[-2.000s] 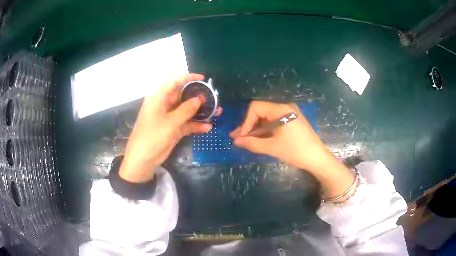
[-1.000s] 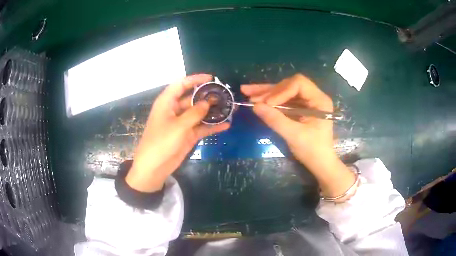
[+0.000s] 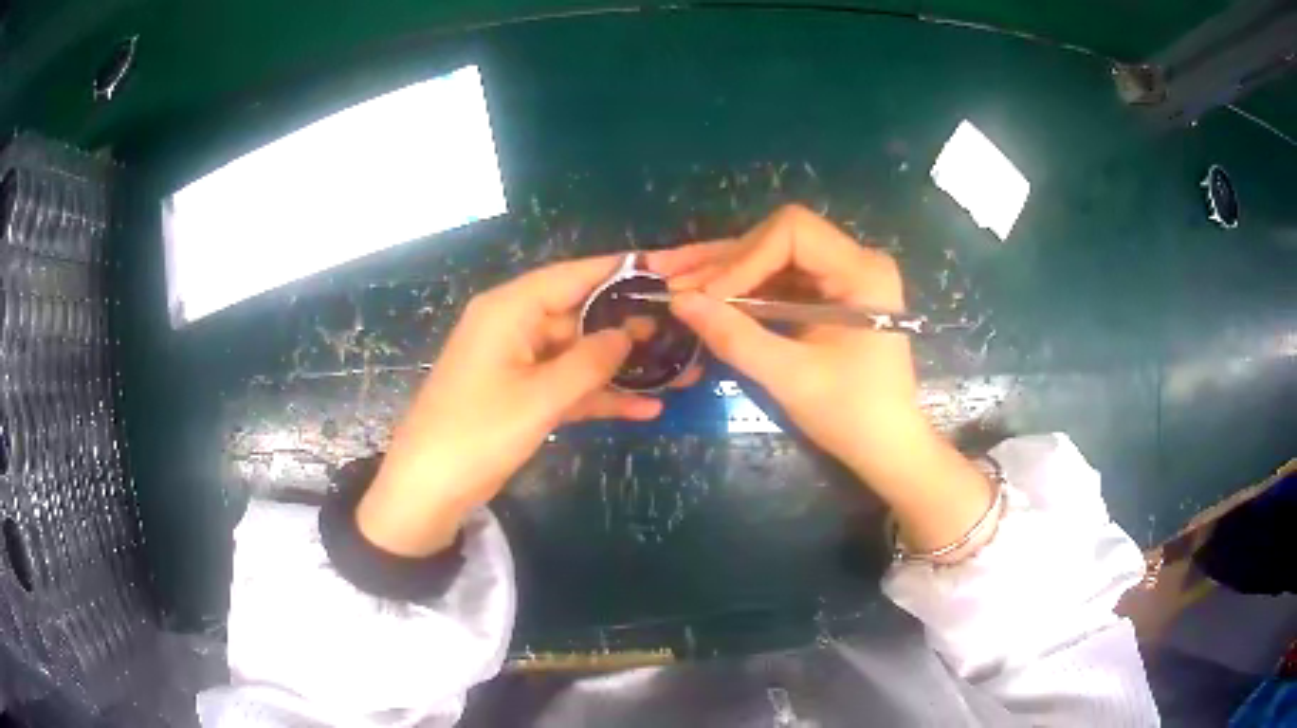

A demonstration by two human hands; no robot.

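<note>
My left hand (image 3: 519,370) holds a round watch case (image 3: 657,350) with a thin silver rim and dark inside, its thumb lying over the inside. My right hand (image 3: 811,349) holds thin silver tweezers (image 3: 797,307) like a pen. The tweezer tip reaches over the upper part of the watch case's inside, and the right fingers are close to the rim. Any tiny part at the tip is too small to tell. The blue film (image 3: 689,413) lies under both hands and is mostly hidden; a glare patch shows on its right part.
A glaring white sheet (image 3: 334,196) lies upper left. A small white square (image 3: 980,179) lies at the right. Stacked clear blister trays (image 3: 64,413) stand at the left edge. Loose watch cases lie far left (image 3: 115,67) and far right (image 3: 1220,196). A metal post (image 3: 1209,71) stands upper right.
My right hand has left the blue film with the tweezers and moved up and left to the watch case. My left hand has moved the case slightly right and down.
</note>
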